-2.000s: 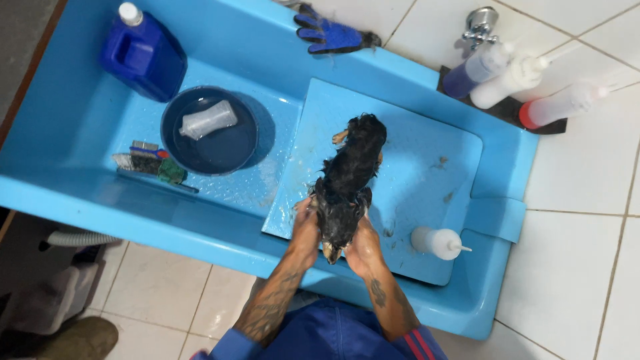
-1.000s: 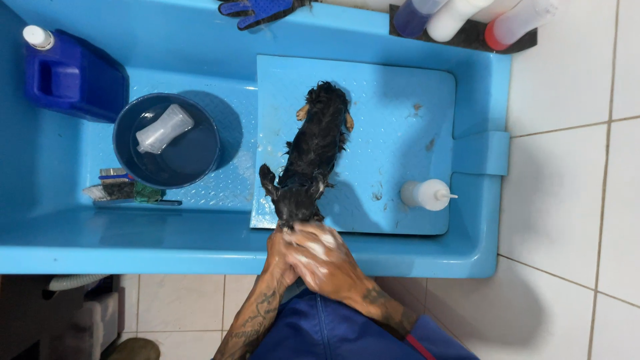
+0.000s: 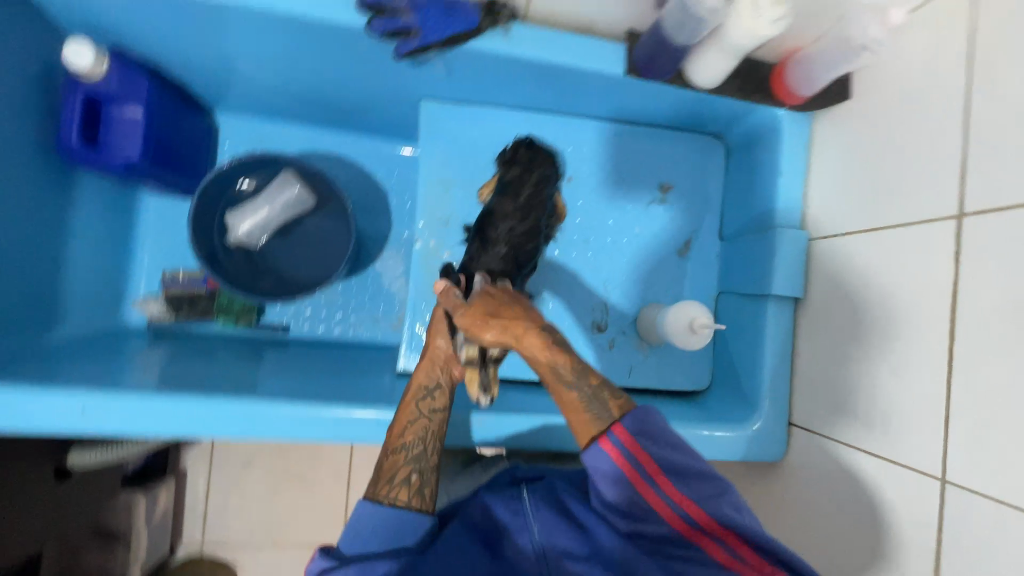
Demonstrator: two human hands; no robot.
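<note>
A small wet black-and-tan dog [image 3: 516, 216] stands on a raised light-blue platform [image 3: 624, 240] in a blue plastic tub, its muzzle toward me. My right hand [image 3: 494, 314] lies over the top of its head, fingers spread on the fur. Against the left side of the head rests my left hand [image 3: 444, 328], its thumb near an ear and its fingers partly hidden. Neither hand plainly grips anything. To the right of the dog, a white squeeze bottle with a nozzle [image 3: 688, 325] stands on the platform.
Left in the tub are a dark blue basin [image 3: 280, 272] holding a translucent bottle [image 3: 270, 210], a blue jug [image 3: 136, 120] and brushes [image 3: 200, 300]. A blue grooming glove [image 3: 432, 22] lies on the back rim [image 3: 552, 52]. Several squeeze bottles [image 3: 732, 48] occupy a corner shelf.
A second ago my hands were together at the tub's front edge, with white foam on them; now they are on the dog's head. Two seconds ago they were on either side of its head.
</note>
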